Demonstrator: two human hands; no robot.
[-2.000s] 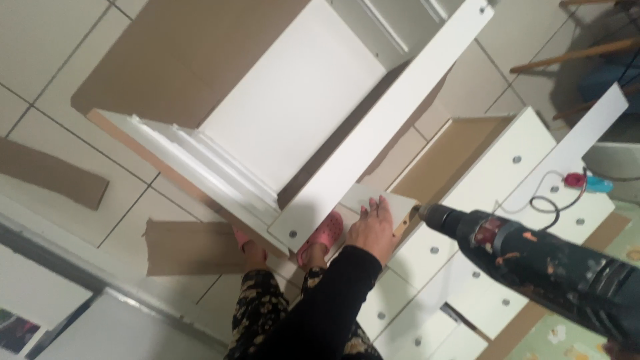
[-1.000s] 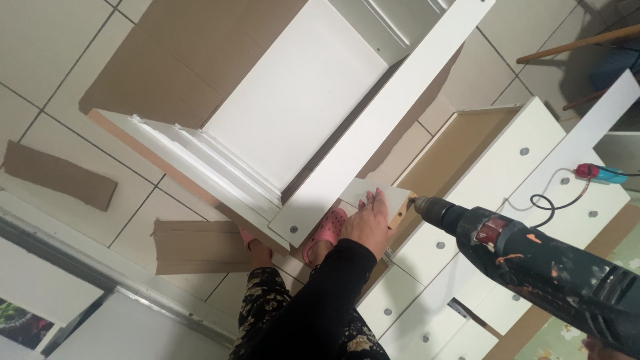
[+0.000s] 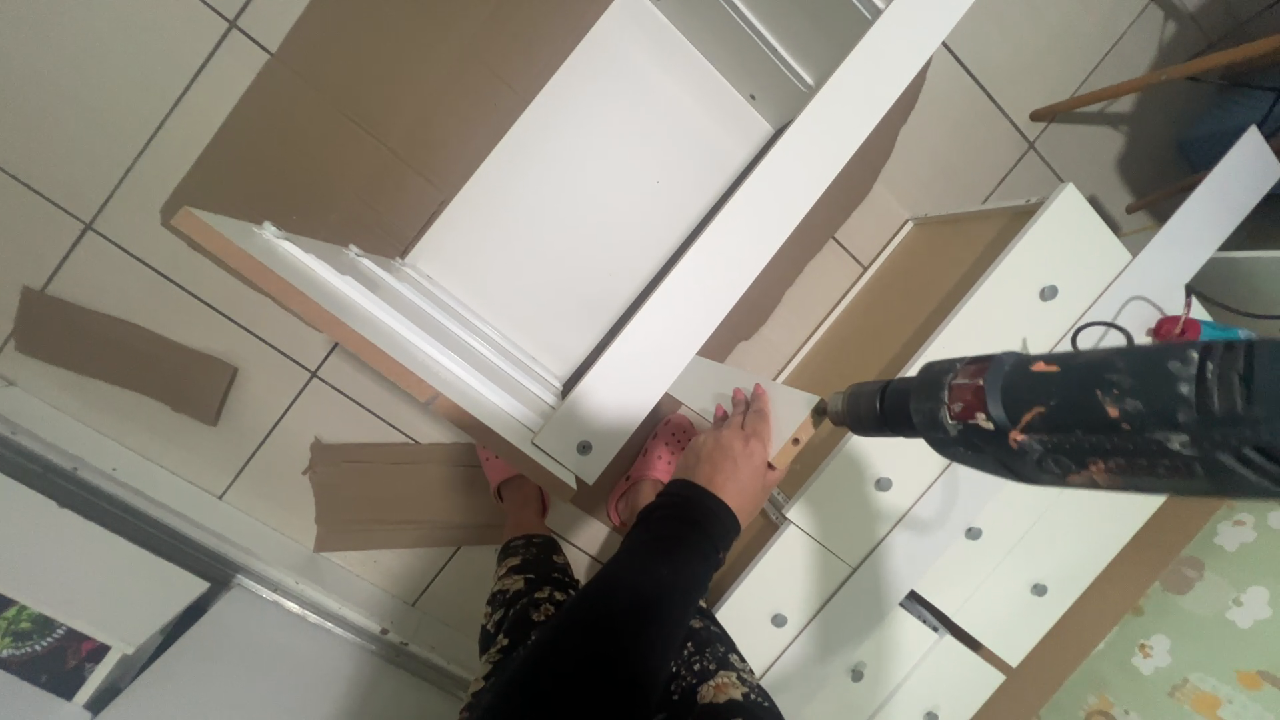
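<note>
My left hand (image 3: pixel 732 445) holds a small white panel (image 3: pixel 792 404), with its fingers spread over the face and its thumb by the raw wood edge. A dark hole shows in that edge. From the right, a dark, paint-spotted power drill (image 3: pixel 1080 415) points at the panel's edge, its chuck close to it; whether the bit is inside the wood cannot be told. My right hand is out of view, and so is the drill's grip. Just left of the panel, a white drawer cabinet frame (image 3: pixel 755 240) with drawer runners lies on cardboard.
White drawers with round knobs (image 3: pixel 860 545) lie at the right, one showing its brown bottom. Cardboard pieces (image 3: pixel 400 495) lie on the tiled floor around my pink clogs (image 3: pixel 655 460). A red and blue object with a cable (image 3: pixel 1178 328) rests behind the drill. Wooden legs (image 3: pixel 1150 85) stand upper right.
The drill now reaches in almost level from the right, where before it slanted down to the lower right. My left hand stays on the small panel.
</note>
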